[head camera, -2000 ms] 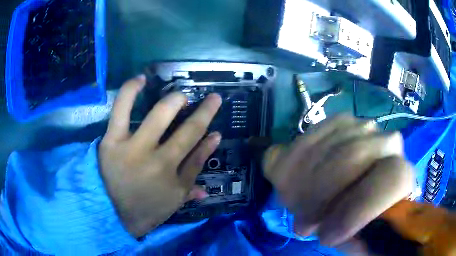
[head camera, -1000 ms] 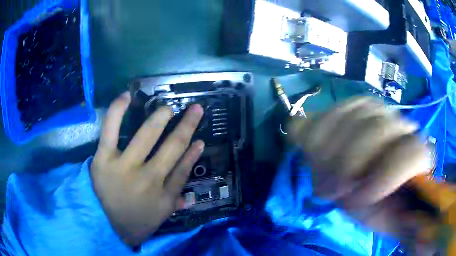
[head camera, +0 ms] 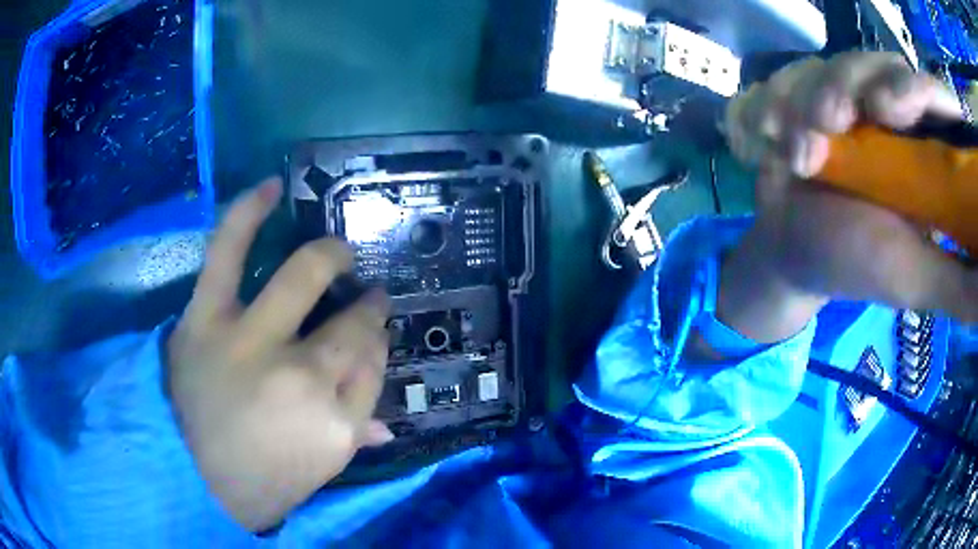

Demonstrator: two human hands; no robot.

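Observation:
The black housing (head camera: 429, 273) lies in the dark assembly fixture (head camera: 531, 231) in front of me, with slots, a round hole in each section and two pale squares low down. My left hand (head camera: 290, 365) is over the left side of the housing, fingers spread and partly curled; no held thing shows, and it hides the housing's lower left part. My right hand (head camera: 847, 161) is raised at the upper right, its fingers closed around the orange electric screwdriver (head camera: 912, 177), which runs off the right edge. The screwdriver's tip is not visible.
A blue parts bin (head camera: 202, 129) with tiny glinting pieces is at the upper left. A silver air blow gun (head camera: 635, 220) with a brass nozzle lies right of the fixture. A white-and-black box (head camera: 579, 54) with a metal mechanism stands beyond. A blue tray (head camera: 820, 429) holds dark parts at the lower right.
My right hand has moved up and to the right with the screwdriver, away from the fixture. My left hand has shifted left and its fingers have curled, uncovering more of the housing.

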